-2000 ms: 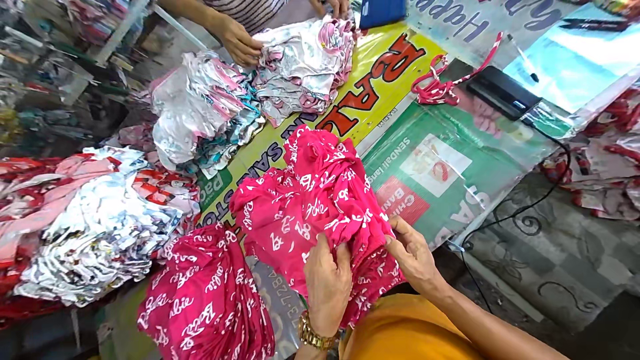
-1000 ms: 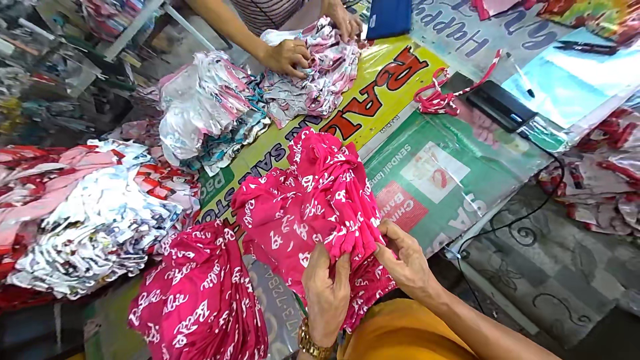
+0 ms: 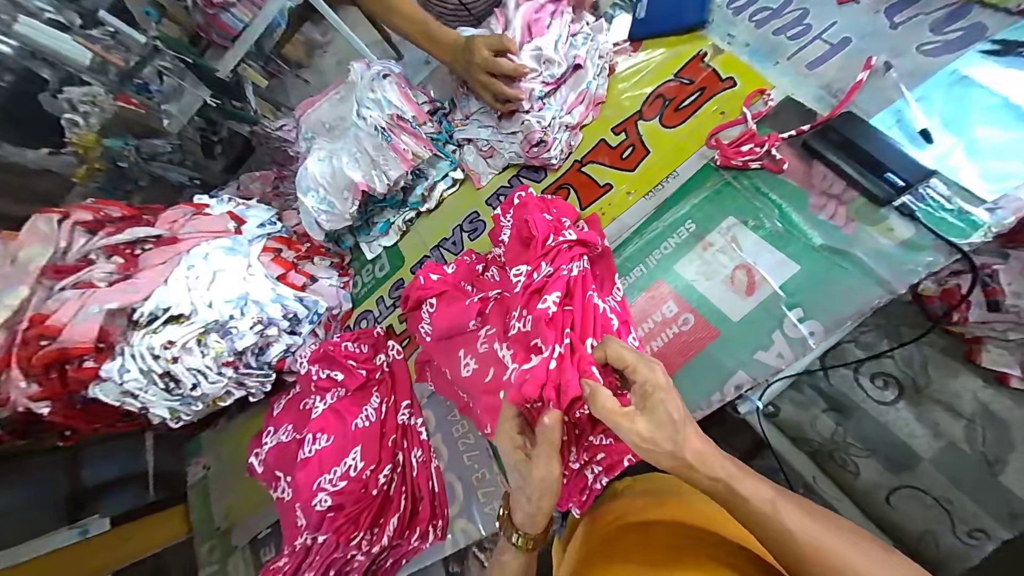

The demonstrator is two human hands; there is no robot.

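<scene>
A stack of pink printed fabric pieces (image 3: 520, 312) lies in front of me on the plastic-covered table. My left hand (image 3: 532, 460), with a gold-coloured watch at the wrist, pinches the stack's near edge between thumb and fingers. Close beside it, my right hand (image 3: 644, 400) grips the folded layers at the right edge. A second pink printed fabric bundle (image 3: 348, 464) sits to the left, touched by neither hand.
Red and white fabric piles (image 3: 208, 312) stand at the left. Another person's hand (image 3: 488, 72) rests on a whitish fabric pile (image 3: 552, 104) across the table. A black device (image 3: 868, 156) with a cable, a red-and-white cord (image 3: 748, 144) and a pen (image 3: 912, 108) lie at the right.
The other person's two hands were both on the whitish pile a second ago; one shows there now. My hands stay at the near edge of the pink stack.
</scene>
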